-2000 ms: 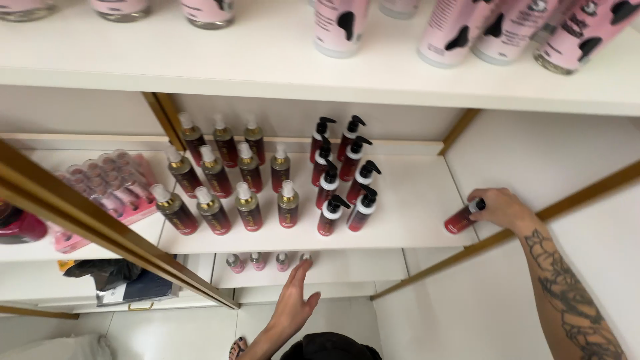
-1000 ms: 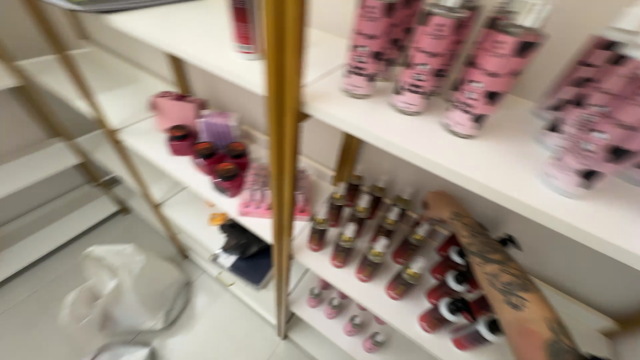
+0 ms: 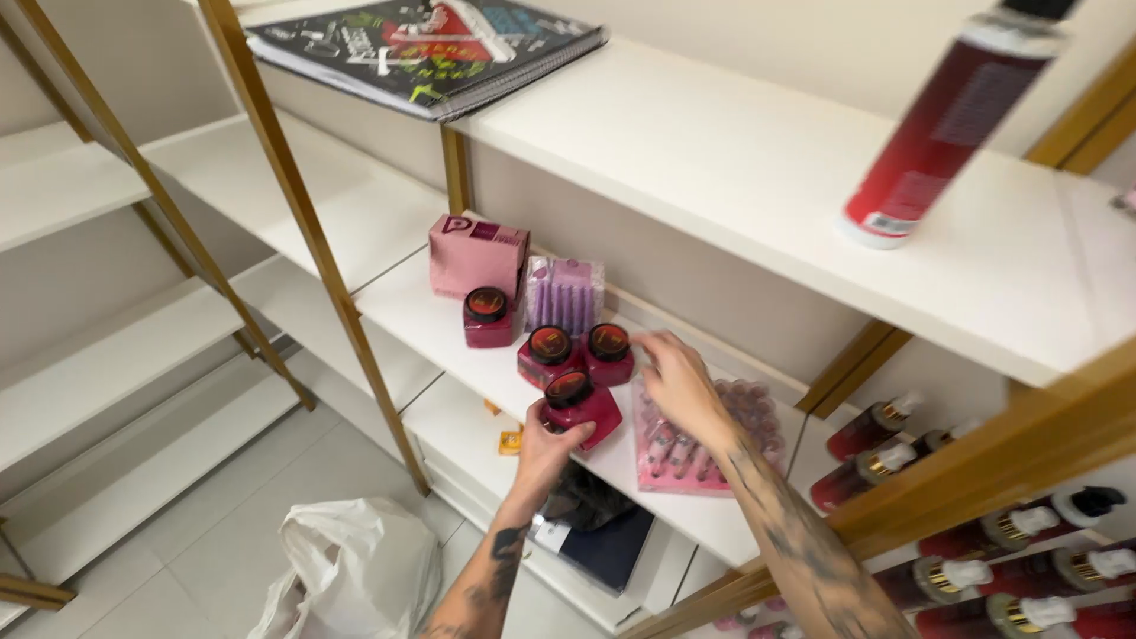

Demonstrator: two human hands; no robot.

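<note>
My left hand (image 3: 552,444) is closed around the front magenta jar with a black lid (image 3: 593,415), at the front edge of the middle shelf. My right hand (image 3: 670,377) reaches to the side of another magenta jar (image 3: 610,355); its fingertips are at the jar's lid, and whether they grip is unclear. A third jar (image 3: 543,364) stands just left of that one. A fourth jar (image 3: 487,321) stands farther left, before a pink box (image 3: 479,257) and a clear pack of purple tubes (image 3: 564,297). Below my right forearm lies a tray of small pink tubes (image 3: 679,475).
Above are a spiral notebook (image 3: 426,49) and a red bottle (image 3: 950,133) on the upper shelf (image 3: 754,169). Gold metal posts (image 3: 302,222) frame the shelves. Red bottles (image 3: 865,475) stand at the right. A white plastic bag (image 3: 364,550) sits on the tiled floor; dark folded items (image 3: 599,541) lie lower.
The view has swung left. My right hand, holding a small red bottle two seconds ago, is now at the magenta jars without it. My left hand, empty then, now holds a jar.
</note>
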